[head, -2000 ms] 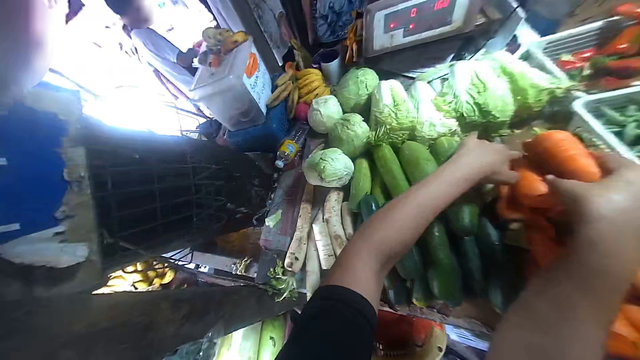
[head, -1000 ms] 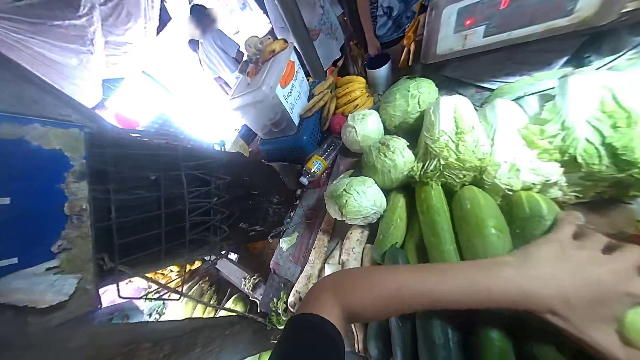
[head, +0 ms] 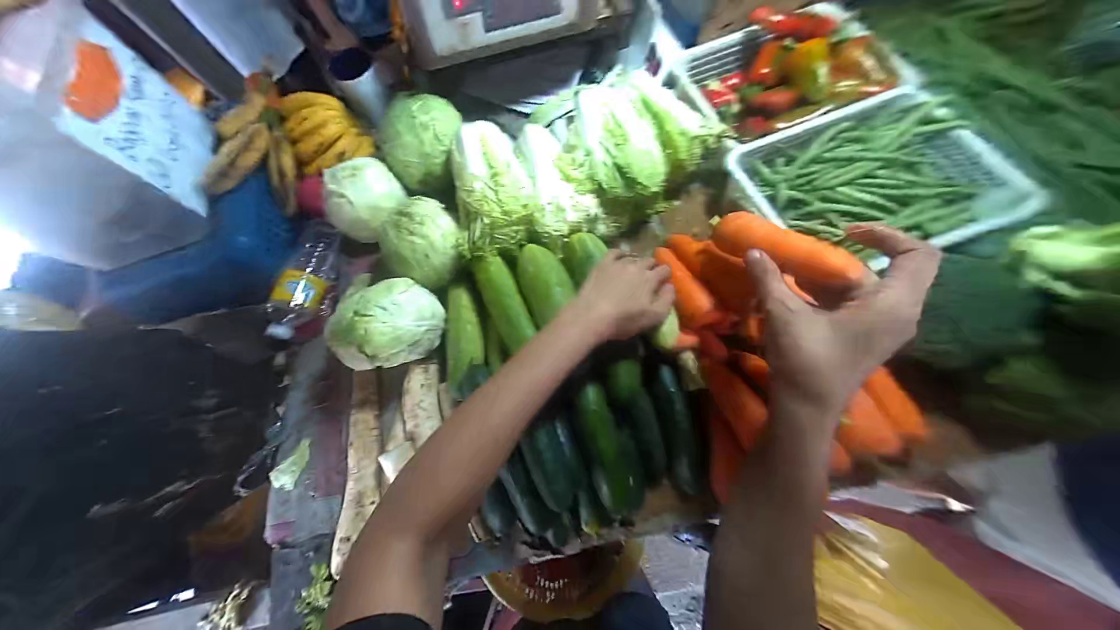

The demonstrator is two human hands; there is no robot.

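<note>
My right hand holds a thick orange carrot between thumb and fingers, above a pile of carrots. My left hand reaches over the upper ends of the gourds, at the left edge of the carrot pile; its fingers are bent, and whether it grips anything is unclear. Light green gourds and dark green cucumbers lie below and left of that hand. Round cabbages and Chinese cabbages sit behind them.
White plastic baskets hold green beans and red and yellow peppers. A digital scale stands at the back. Bananas, a plastic bottle and a clear bin are at left. White radishes lie beside the cucumbers.
The view has swung right since one second ago, bringing the carrots and baskets back in. My left hand, spread at the right edge then, is now beside the carrots with its fingers bent.
</note>
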